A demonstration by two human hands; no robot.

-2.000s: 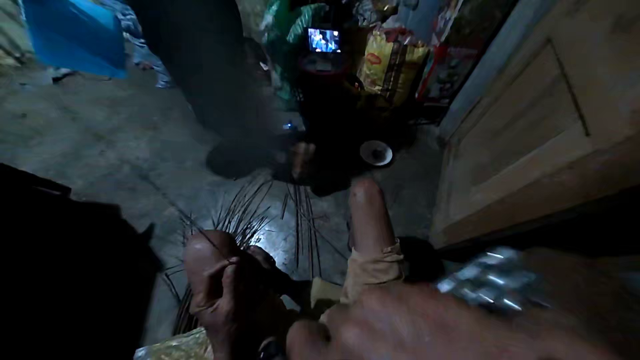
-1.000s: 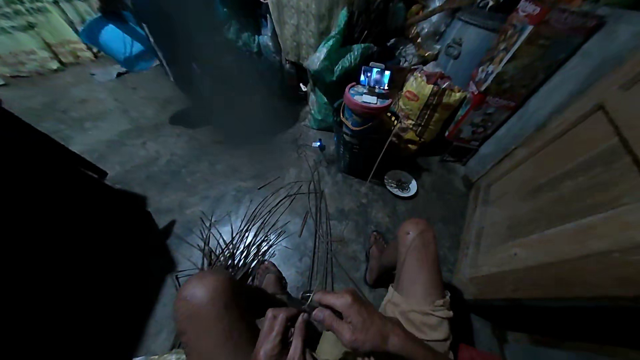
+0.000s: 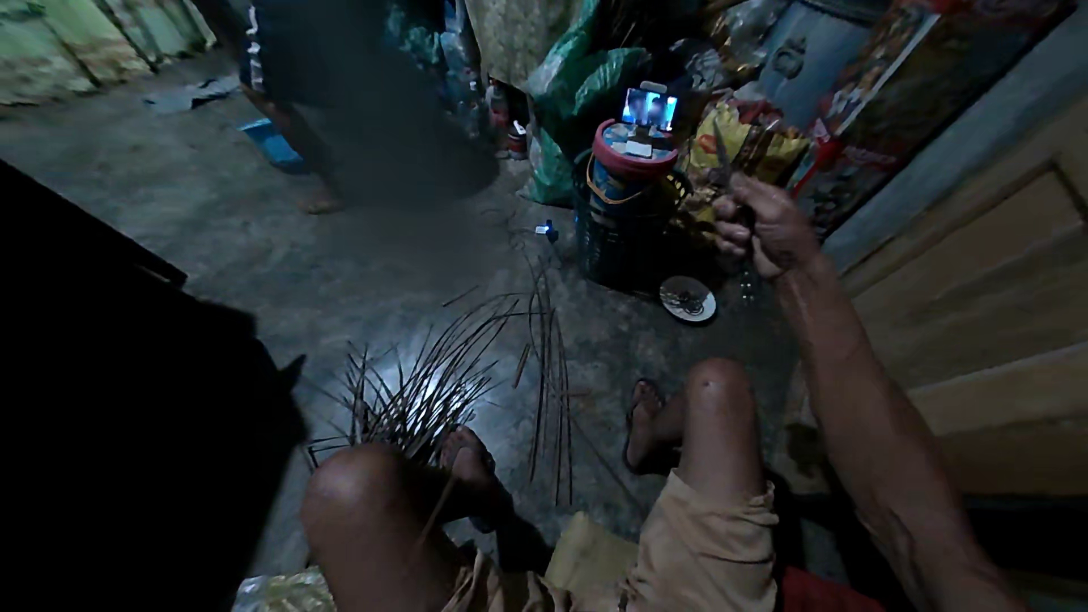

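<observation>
My right hand (image 3: pixel 761 223) is raised at the right, closed around the handle of a knife (image 3: pixel 722 149) whose blade points up. Behind it stands a yellow printed sack. My left hand is out of view. On the concrete floor before my feet lies a spread bundle of thin dark sticks (image 3: pixel 416 391), lit by a bright patch. Several longer strips (image 3: pixel 548 382) lie apart from it, to its right. A white plate (image 3: pixel 688 300) holding small dark things that I cannot make out is on the floor below my right hand.
A lit phone (image 3: pixel 649 109) stands on a red-lidded bucket (image 3: pixel 633 151), beside a green plastic bag (image 3: pixel 552 161). A wooden door (image 3: pixel 977 289) is at the right, a dark object at the left. A blue basin (image 3: pixel 272 143) and a person's bare foot (image 3: pixel 319 200) are farther back.
One second ago both my hands were together between my knees. Now my right hand is raised at the right with the knife, and my left hand has gone out of view.
</observation>
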